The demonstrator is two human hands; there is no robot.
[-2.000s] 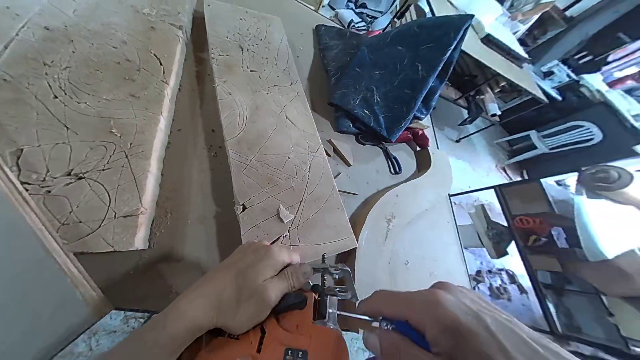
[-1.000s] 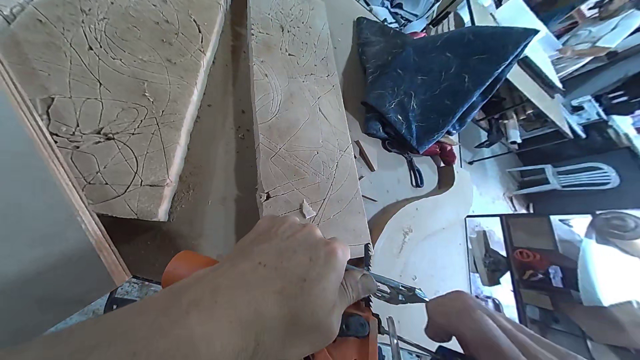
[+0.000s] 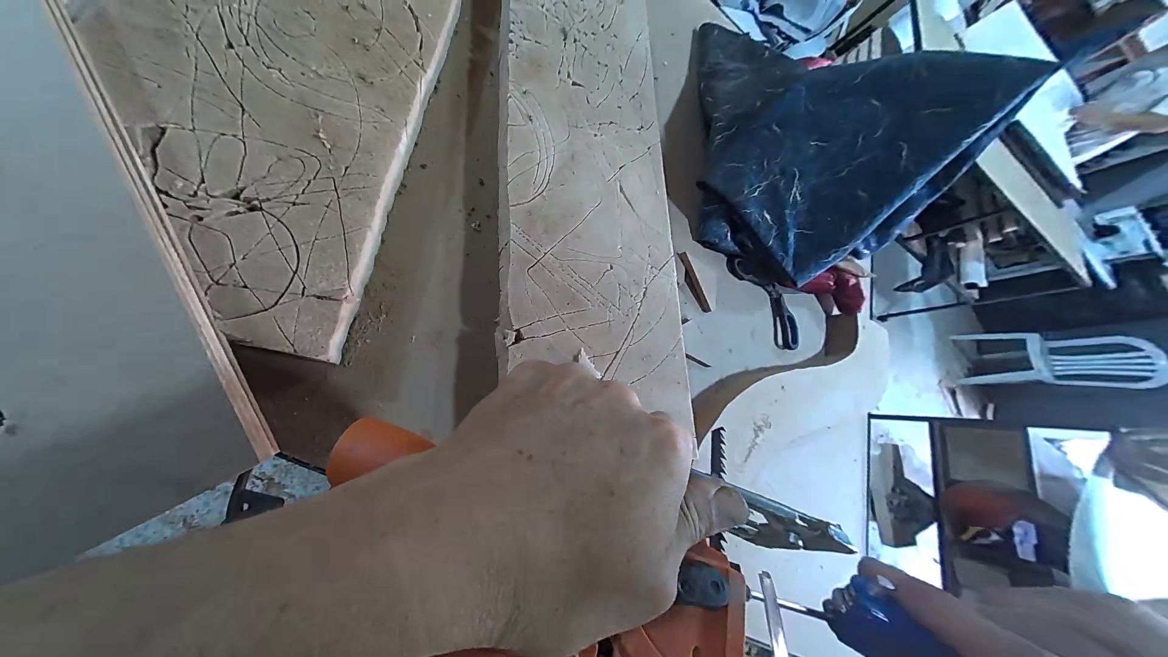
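Note:
My left hand [image 3: 584, 474] is closed around the metal shoe [image 3: 789, 525] of an orange jigsaw [image 3: 689, 630] at the lower middle, hiding much of it. A toothed blade [image 3: 718, 452] stands out just past my thumb. At the lower right my right hand [image 3: 949, 611] grips the blue handle of a screwdriver [image 3: 881, 620], whose shaft points left at the jigsaw's body. Its tip is hidden. A narrow metal strip [image 3: 774, 616] lies across the shaft. Beyond my left hand lies a long scored board [image 3: 593, 182].
A wider scored slab [image 3: 283, 164] lies at the upper left beside a pale panel [image 3: 91, 301]. A dark blue cloth [image 3: 849, 146] covers something at the upper right. A curved wooden piece [image 3: 776, 370], a white chair [image 3: 1068, 359] and a framed mirror [image 3: 940, 429] are at right.
My left hand has shifted its hold and now covers the jigsaw's front. The metal shoe has turned to point right, and my right hand with the screwdriver sits farther from the blade.

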